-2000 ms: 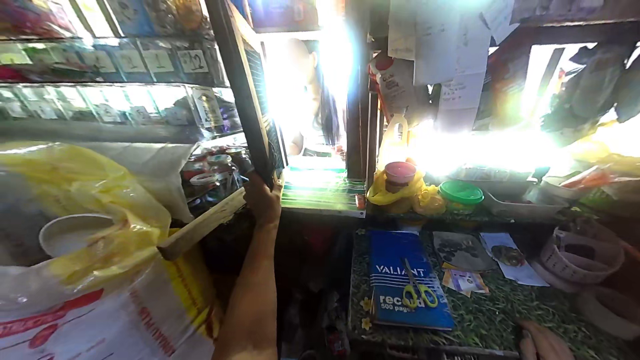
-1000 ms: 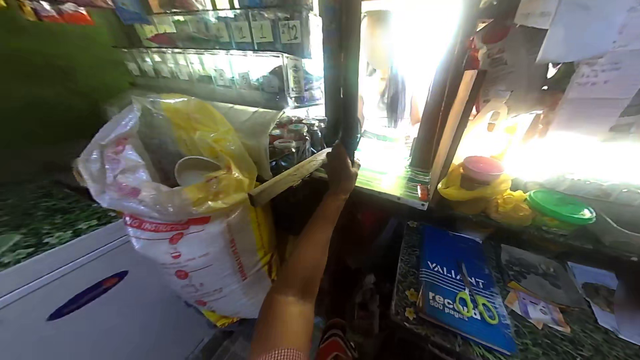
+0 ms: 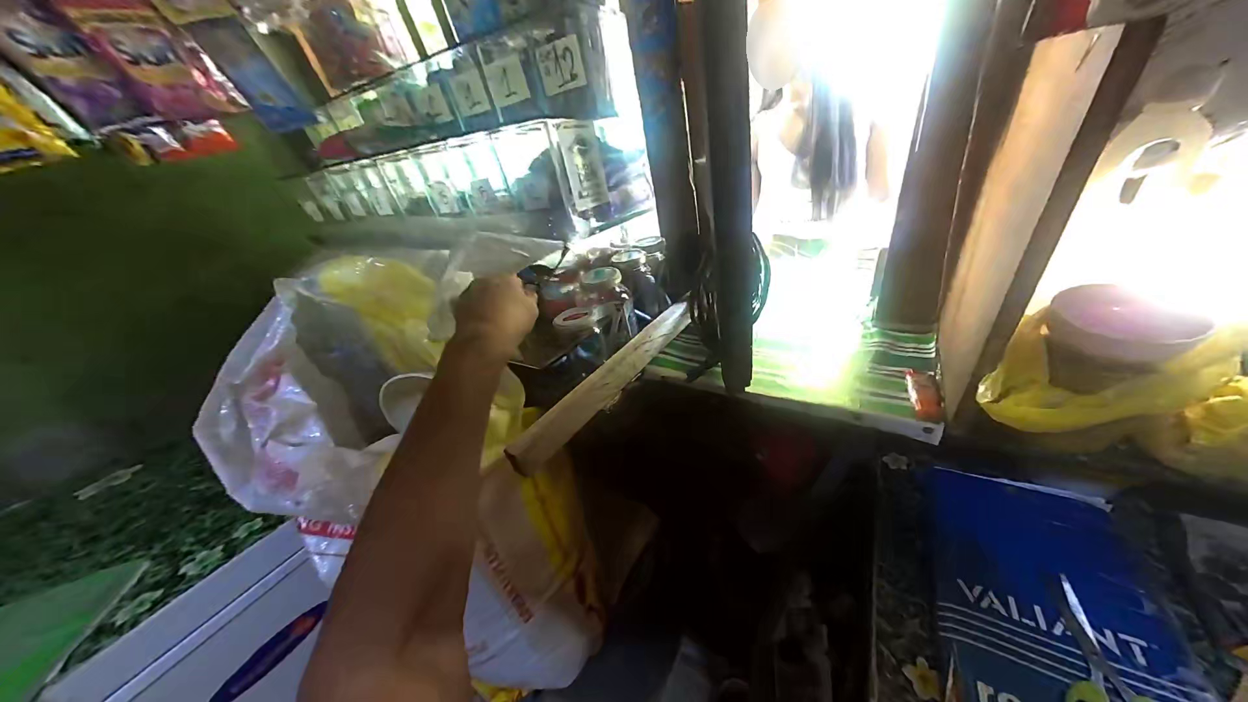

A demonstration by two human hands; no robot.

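Observation:
My left hand [image 3: 495, 310] reaches forward over the open sack and touches or lies against a translucent plastic sheet [image 3: 502, 255]. Its fingers are curled and mostly hidden, so I cannot tell whether they grip the sheet. Lidded glass jars [image 3: 603, 292] stand just right of the hand. Below it, a white woven sack [image 3: 531, 624] with a yellow and clear plastic liner [image 3: 380, 292] holds a pale bowl or scoop [image 3: 405, 395], partly behind my forearm. A wooden slat [image 3: 600, 390] slants from the sack toward a dark upright frame [image 3: 726, 195]. My right hand is out of view.
Clear bins with number cards [image 3: 507, 83] line shelves at the upper left, beside hanging sachets [image 3: 146, 58]. A bright window opening has a green striped ledge [image 3: 829, 375]. At right are a tub [image 3: 1121, 331] in yellow plastic, a blue record book [image 3: 1053, 585] and scissors [image 3: 1087, 624].
My left hand has left the dark frame at the slat's end and moved left to the plastic sheet by the jars. My right hand, on the counter two seconds ago, is out of view. The view has swung left.

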